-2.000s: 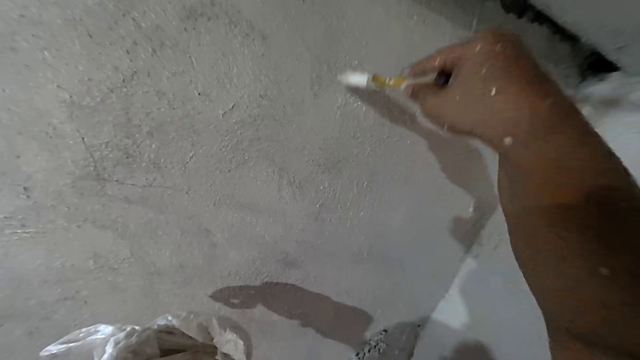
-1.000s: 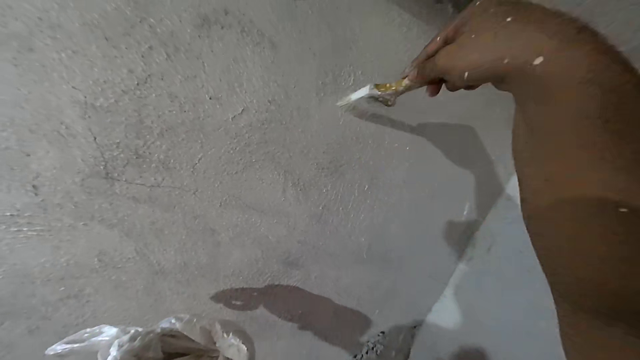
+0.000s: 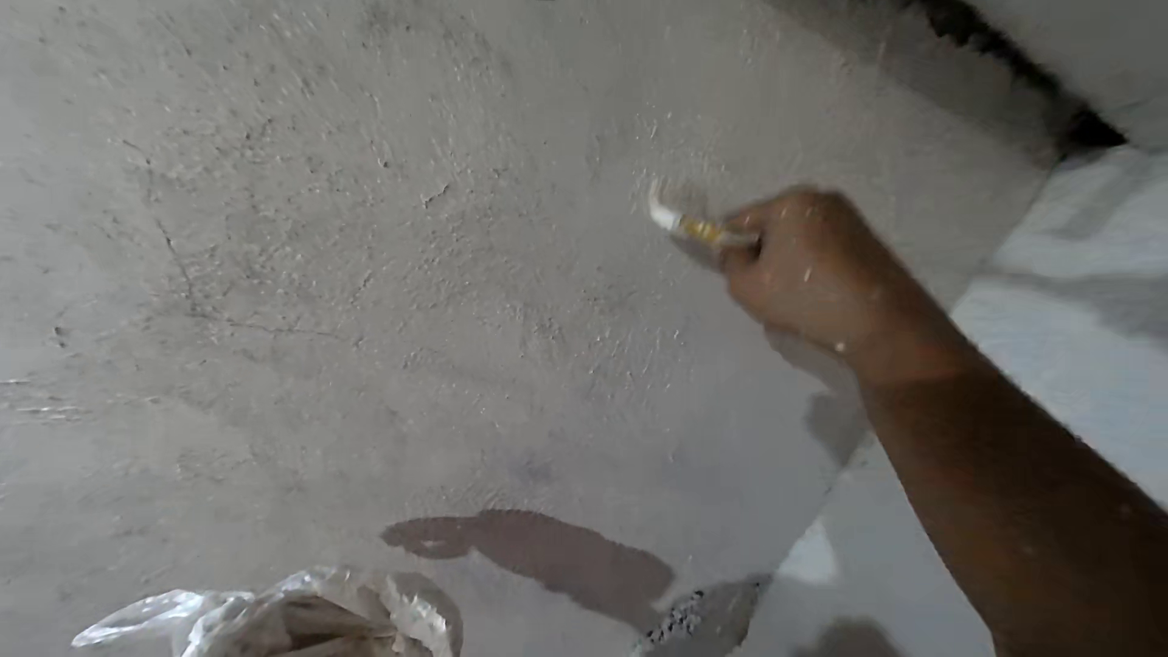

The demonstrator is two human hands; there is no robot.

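My right hand (image 3: pixel 803 269), flecked with white paint, grips a paintbrush (image 3: pixel 698 228) by its handle. The brush's white, paint-covered bristles bend against the rough grey plastered wall (image 3: pixel 511 383). A thin crack runs across the wall to the left of the brush. The shadow of my hand and arm falls on the wall beneath them. My left hand is out of view.
A crumpled clear plastic bag (image 3: pixel 319 616) is at the bottom left. A whiter wall surface (image 3: pixel 1077 356) meets the grey wall at a corner on the right. A dark broken gap (image 3: pixel 995 55) runs along the top right edge. A rough patch (image 3: pixel 680 620) lies low near the corner.
The brush has stayed in my right hand throughout. Its bristles looked straight a second ago and are now bent against the wall. My forearm's angle has changed.
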